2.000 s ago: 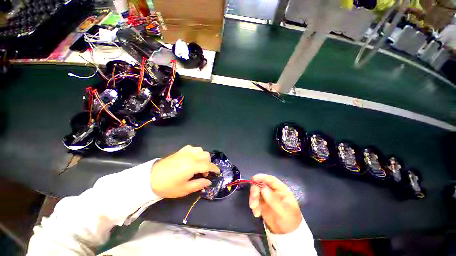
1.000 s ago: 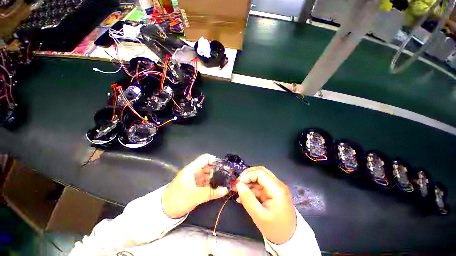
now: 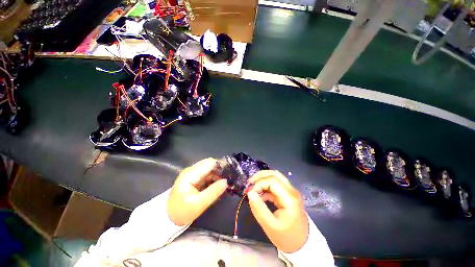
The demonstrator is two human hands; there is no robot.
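A black round housing [image 3: 250, 166] is between my two hands at the front middle of the bench. My left hand [image 3: 195, 192] holds a dark module [image 3: 229, 170] against the housing's left side. My right hand [image 3: 276, 207] pinches red wires [image 3: 249, 189] at the housing's right side. A thin lead wire [image 3: 238, 218] hangs down from the unit, with a small pale plug at its end near my coat. My fingers hide part of the housing and the inner end of the red wires.
Unfinished units [image 3: 142, 130] with wires sticking up cluster at left. A row of assembled units [image 3: 364, 156] stands at right. A pale post [image 3: 346, 49] rises by the white edge strip [image 3: 375, 96], with a dark pointed tool [image 3: 304, 87] beside it. A cardboard box [image 3: 223, 20] is at the back.
The view has shifted to the right. My left hand has gone from over the housing to holding the module from the left. My right hand has brought the red wires in close to the housing.
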